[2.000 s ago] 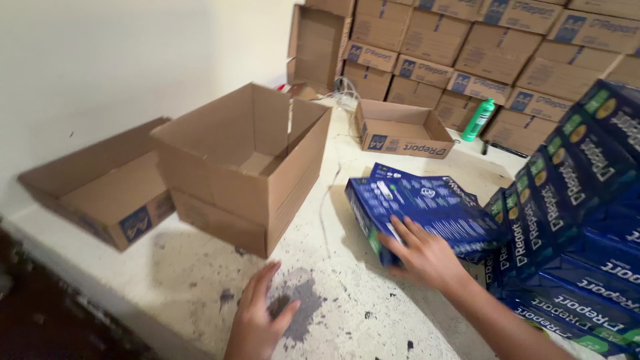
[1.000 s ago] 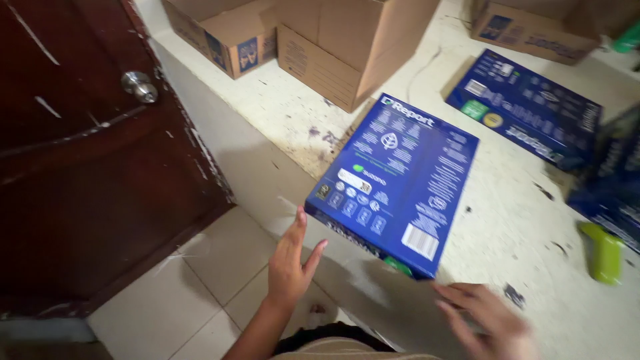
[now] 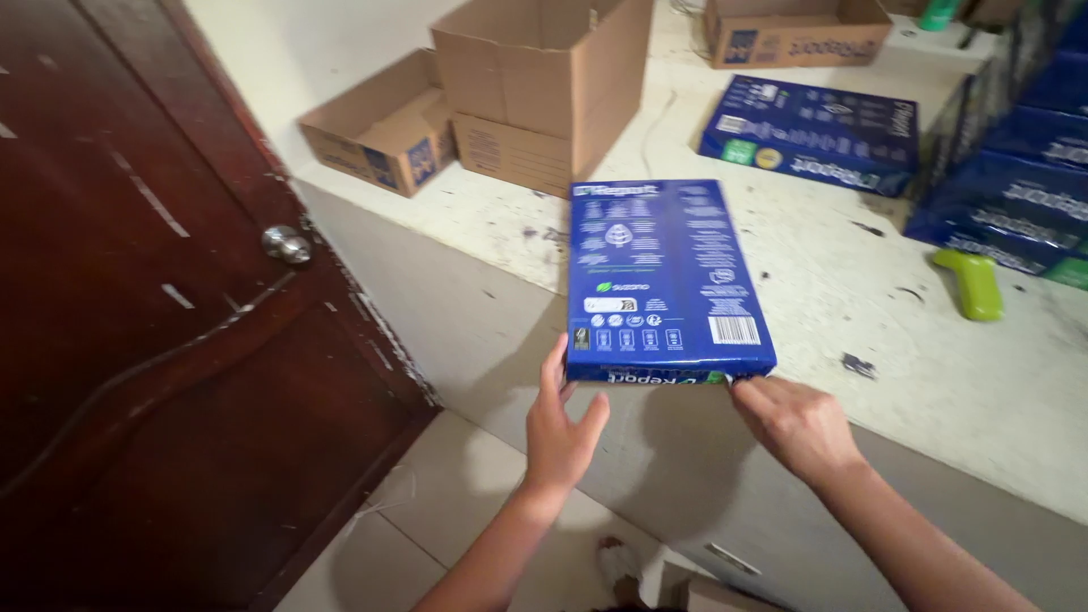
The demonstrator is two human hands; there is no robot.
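A blue Report paper ream [image 3: 663, 272] lies at the counter's front edge, its near end overhanging. My left hand [image 3: 563, 425] touches its near left corner, thumb apart from the fingers. At the near right corner, the fingers of my right hand [image 3: 790, 421] are closed on the wrapper. Behind the ream stands a tall open cardboard box [image 3: 518, 93]. Another blue ream [image 3: 812, 132] lies flat farther back, and stacked blue reams [image 3: 1011, 187] rise at the right.
A shallow cardboard tray [image 3: 382, 127] sits at the left and another [image 3: 795, 38] at the back. A lime-green tool [image 3: 973, 285] lies on the white counter [image 3: 918, 382]. A brown wooden door with a round knob [image 3: 287, 245] is at the left.
Two seconds ago my right hand lay on a ream near the stacks; a ream now rests at the front edge with both hands at it. The view has swung left and down.
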